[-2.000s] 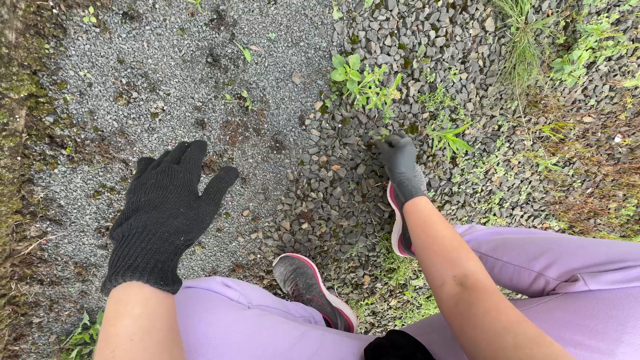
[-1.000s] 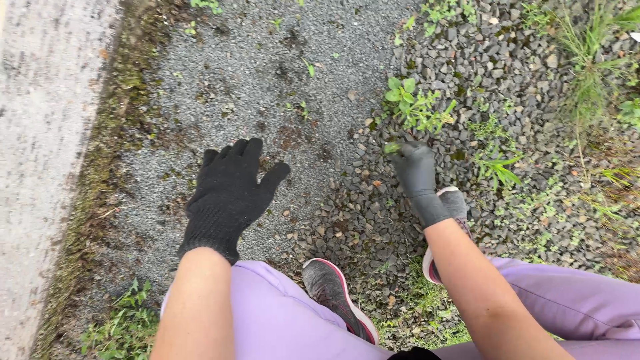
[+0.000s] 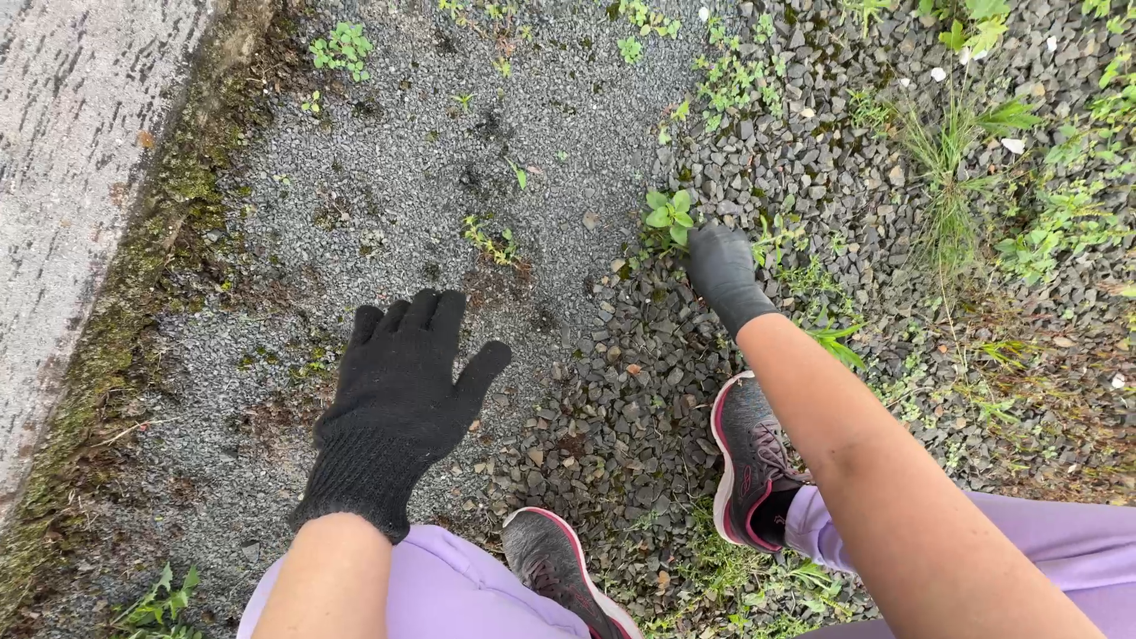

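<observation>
My left hand, in a black knitted glove, is spread palm down above the fine gravel, with nothing in it. To the right, my right hand wears a dark grey glove; its fingers are curled at the edge of a leafy green weed rooted among coarser stones. The fingertips are hidden, so whether they grip a stem cannot be told. A small weed grows in the fine gravel between and beyond the two hands.
A concrete slab with a mossy edge runs down the left. My two grey and pink shoes stand on the stones. A grass tuft and scattered low weeds grow at the right; another weed is at the top left.
My right hand has come up to the leafy weed, which stood a little apart from it two seconds ago. My left hand stays spread. The view has shifted, bringing the slab in.
</observation>
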